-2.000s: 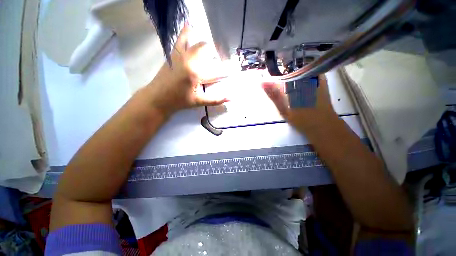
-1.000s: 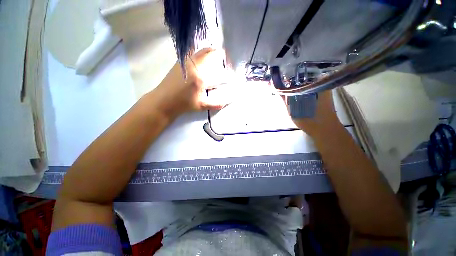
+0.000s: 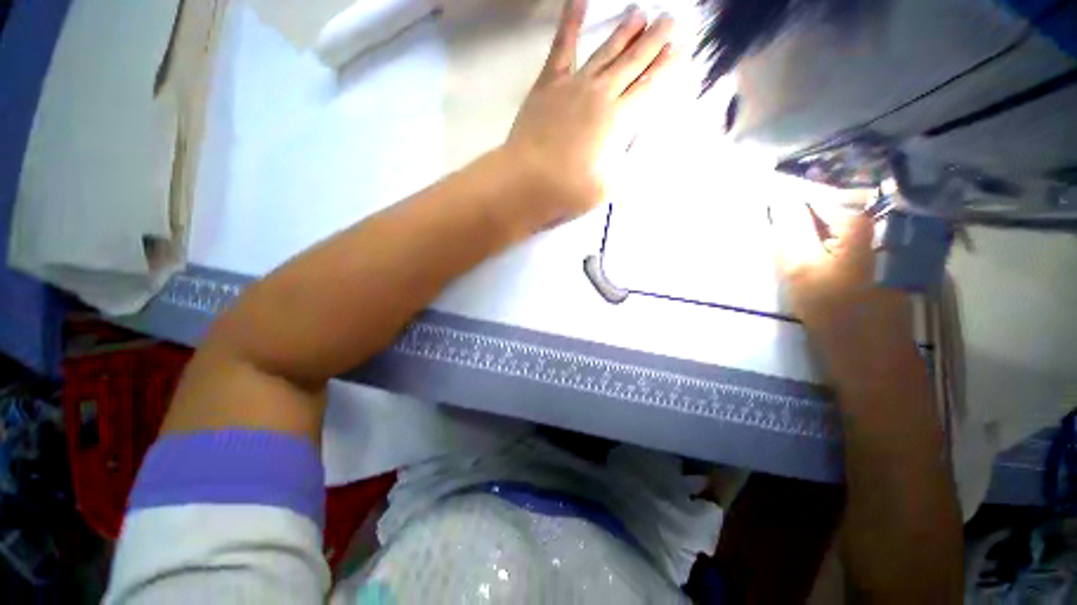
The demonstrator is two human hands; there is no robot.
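My left hand (image 3: 579,124) lies with fingers spread on the cream fabric panel (image 3: 490,83), left of the sewing machine head (image 3: 850,59). My right hand (image 3: 841,266) is just below the presser foot and needle (image 3: 839,166), beside the grey block (image 3: 911,251). Its fingers are bent and close together; glare hides whether they hold fabric. Strong lamp glare washes out the cloth between the hands. The curved lever (image 3: 605,280) lies flat on the machine bed. A dark thread tuft (image 3: 738,36) hangs at the head's left.
A cut-piece stack (image 3: 106,154) hangs over the table at left, another (image 3: 1022,343) lies at right. A rolled white piece (image 3: 376,26) lies at the back. The ruler edge (image 3: 614,384) runs along the front. A red basket (image 3: 112,414) is below left. Dark blue scissor handles (image 3: 1062,463) show at right.
The view has swung, so the table and machine appear tilted and shifted right. My left hand is now spread out farther from the needle. My right hand shows left of the grey block, near the foot.
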